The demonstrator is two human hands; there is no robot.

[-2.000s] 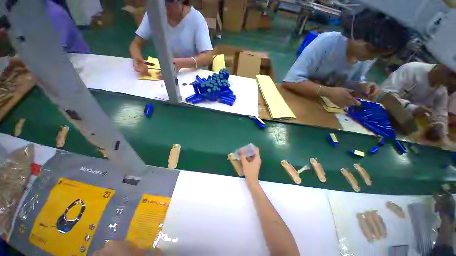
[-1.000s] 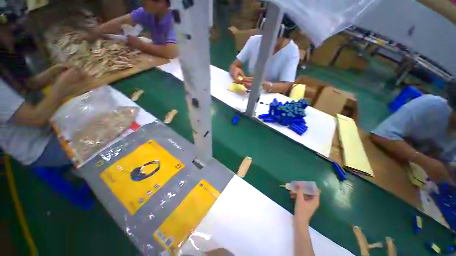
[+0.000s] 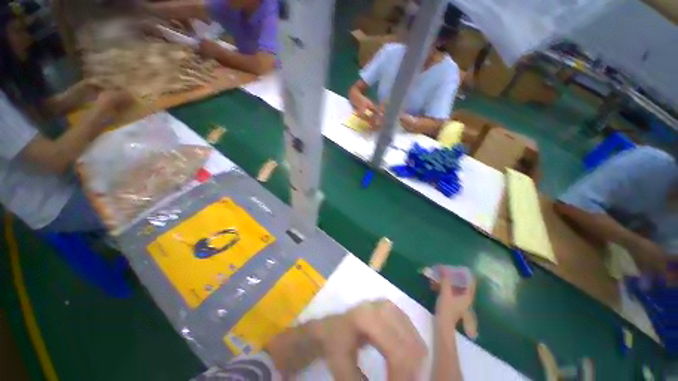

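My right hand [image 3: 452,296] holds a small translucent whitish squeeze bottle [image 3: 455,277] over the green conveyor belt [image 3: 416,238], its nozzle pointing left. My left hand [image 3: 364,335] is large and blurred at the bottom centre, over the white work surface [image 3: 349,283]. Its fingers are bent downward and whether it holds anything cannot be told. A tan part [image 3: 380,254] lies on the belt left of the bottle. Another tan part [image 3: 470,323] lies just right of my right wrist. A further tan part [image 3: 548,362] lies at the lower right.
A grey frame post [image 3: 303,111] stands by the belt. Headset packaging [image 3: 260,205] covers the near bench beside a clear bag [image 3: 141,167] of brownish parts. Opposite lie piled blue cylinders [image 3: 433,170] and yellow sheets [image 3: 529,219]. People work across the belt and at the left.
My left hand has risen into view from the bottom edge. My right hand still holds the bottle over the belt. The view has swung left since the earliest frame, and belt parts have shifted right.
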